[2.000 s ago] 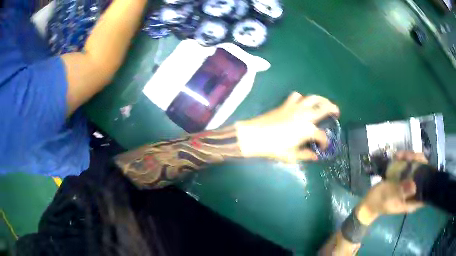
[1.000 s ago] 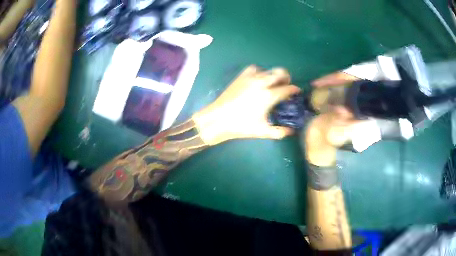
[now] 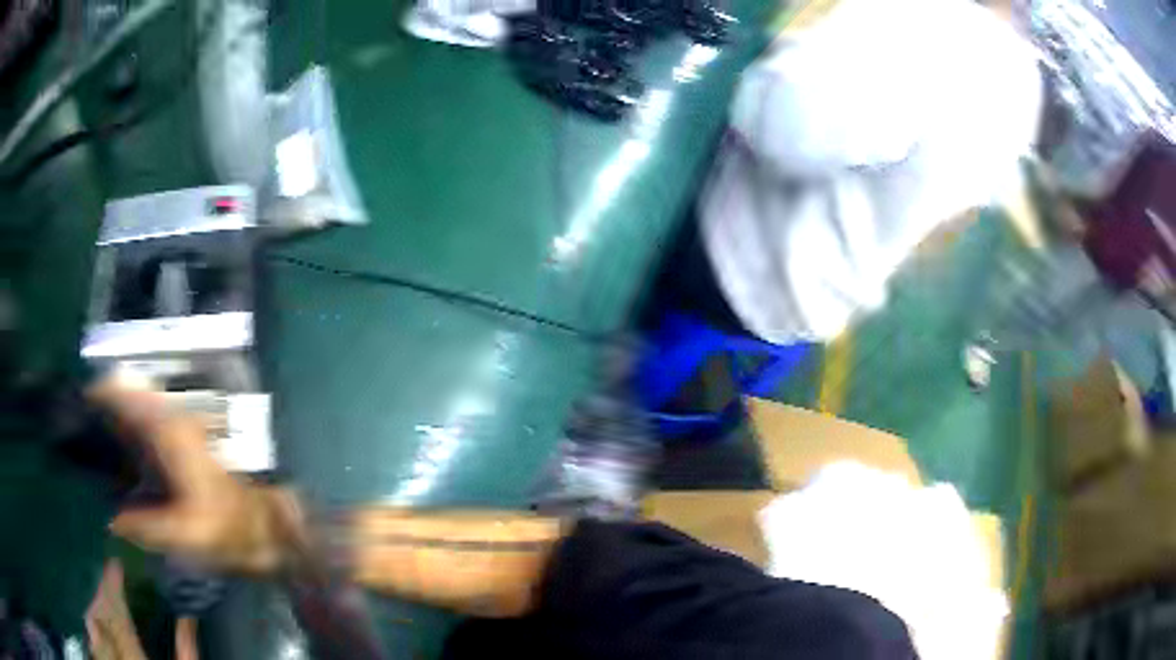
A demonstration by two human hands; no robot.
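Note:
The picture is blurred. My right hand [image 3: 194,496] is at the lower left, fingers around the dark body of the electric screwdriver [image 3: 84,445], which runs to the left edge. Fingers that look like my left hand [image 3: 114,625] show small and cut off at the bottom left corner, below my right hand. A dark shape lies near these fingers, but I cannot tell if they hold it. The white-grey screw feeder [image 3: 168,338] stands just beyond my right hand.
A thin black cable [image 3: 439,297] crosses the green bench [image 3: 426,168]. A dark parts heap [image 3: 600,58] lies at the far side. A person in a white top [image 3: 877,142] is at the upper right. Cardboard with white material [image 3: 890,554] is at the lower right.
The view has swung right, so the feeder and both hands now appear at the left. The phone, white cloth and neighbour in blue are out of view. My right hand still holds the screwdriver.

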